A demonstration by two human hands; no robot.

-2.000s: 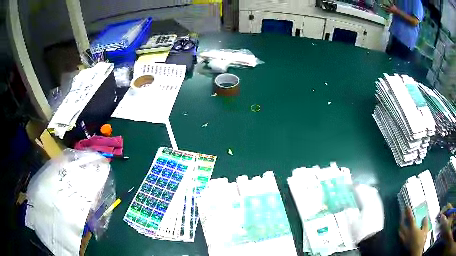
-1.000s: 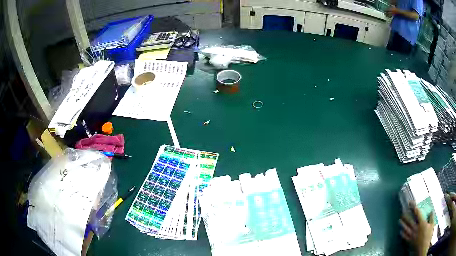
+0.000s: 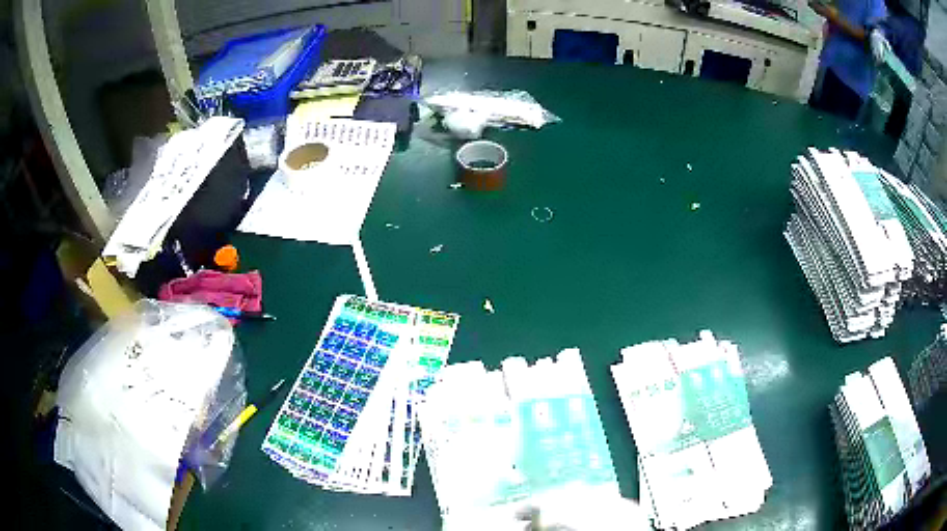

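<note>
A pile of flat white cartons with a teal panel [image 3: 556, 430] lies at the bottom centre. A pale, blurred shape that looks like my gloved right hand [image 3: 597, 513] is over its near end, cut off by the bottom edge; its fingers and grip cannot be made out. My left hand is not seen. A fanned stack of shiny blue-green label sheets [image 3: 337, 389] lies left of the cartons, with white strips [image 3: 376, 415] on it. A second, slightly fanned carton pile [image 3: 694, 430] lies to the right.
Taller carton stacks [image 3: 846, 244] and a small leaning stack [image 3: 881, 441] stand at right. A brown tape roll [image 3: 482, 166], a printed sheet [image 3: 317, 207] with a tan ring, and a pink-red cloth [image 3: 213, 289] lie beyond. A plastic bag [image 3: 151, 404] is lower left. A person [image 3: 857, 52] stands behind.
The white-gloved hand at the right carton pile two seconds ago left it; a pale blurred shape now shows at the bottom centre. Another person's hands have left the small stack at far right.
</note>
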